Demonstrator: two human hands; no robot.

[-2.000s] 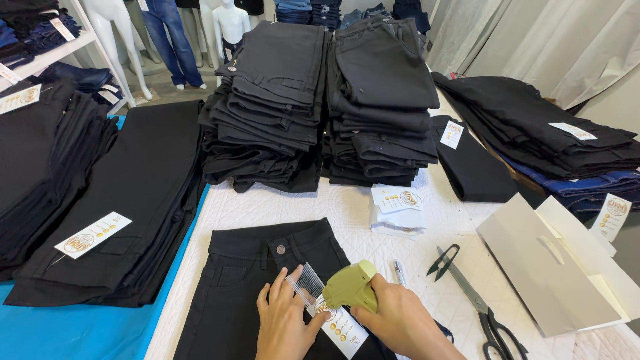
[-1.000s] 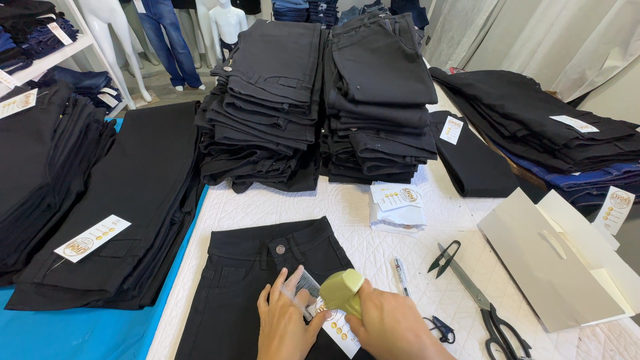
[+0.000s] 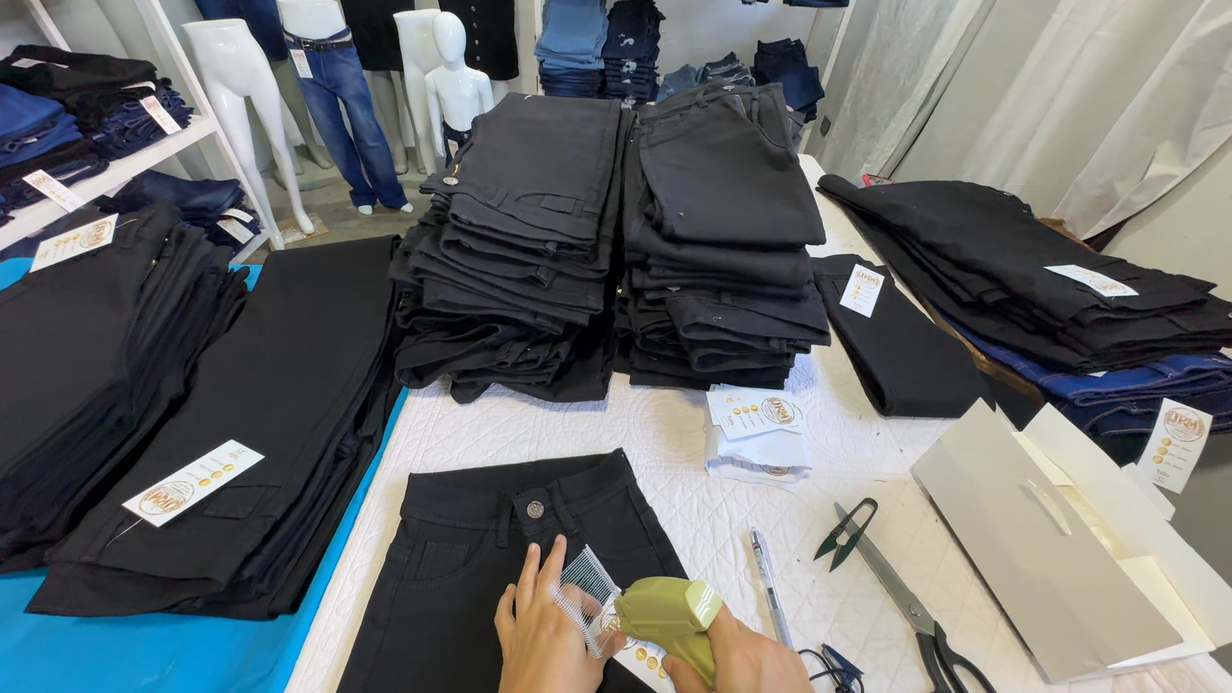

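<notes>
Black trousers [image 3: 452, 568] with a metal waist button lie flat on the white quilted cloth. My right hand [image 3: 741, 654] grips a green tagging gun [image 3: 664, 616], a clip of clear plastic fasteners [image 3: 589, 582] standing up from it. Against the fly of the trousers, my left hand [image 3: 544, 626] has its fingers near the clip and the gun's tip; what its thumb holds is partly hidden. A white hang tag [image 3: 643, 662] shows under the gun. Beyond the hands, a bundle of white tags [image 3: 757, 433] rests on the cloth.
Tall stacks of folded black trousers [image 3: 525, 231] [image 3: 722, 231] stand behind. To the right lie a pen [image 3: 770, 587], thread snips [image 3: 847, 534], large scissors [image 3: 900, 587] and an open white box [image 3: 1049, 549]. Tagged black trousers [image 3: 250, 385] lie on a blue cover at left.
The tagging gun in my right hand has turned and tipped lower, over the tag. My left hand stays by the fly of the trousers.
</notes>
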